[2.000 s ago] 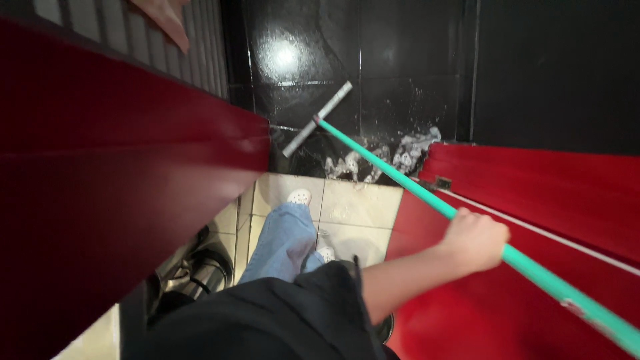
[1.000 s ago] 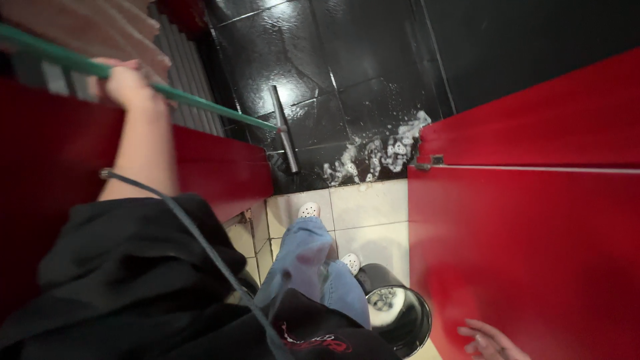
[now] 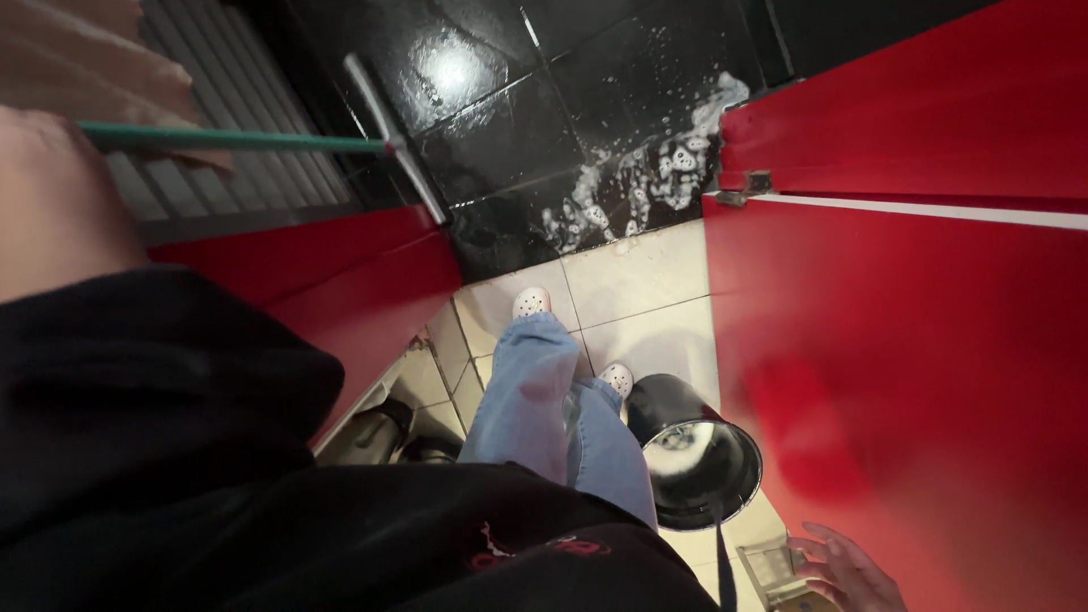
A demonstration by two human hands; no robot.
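At the left edge, the back of my left hand [image 3: 38, 140] lies over the green pole of a floor squeegee [image 3: 246, 138]; its fingers are hidden. The squeegee's metal head [image 3: 395, 140] rests slanted on wet black floor tiles [image 3: 501, 144], its lower end close to a red panel. White suds [image 3: 633, 200] lie on the tiles to the right of it. My right hand [image 3: 841, 569] is low at the right, fingers spread and holding nothing, near the red panel on that side. A black bucket [image 3: 739, 459] with pale, cloudy contents stands beside my right foot.
Red panels [image 3: 918, 340] bound the passage right and left [image 3: 340, 280]. Cream tiles [image 3: 646, 272] lie under my white perforated clogs [image 3: 532, 301]. Grey slats [image 3: 255, 102] stand at upper left, partly behind a brownish sheet. Dark objects [image 3: 365, 429] sit low at left.
The squeegee's pole has swung from the right side to the left, and its head has moved left on the black tiles. The bucket and my right hand have come into view since two seconds ago.
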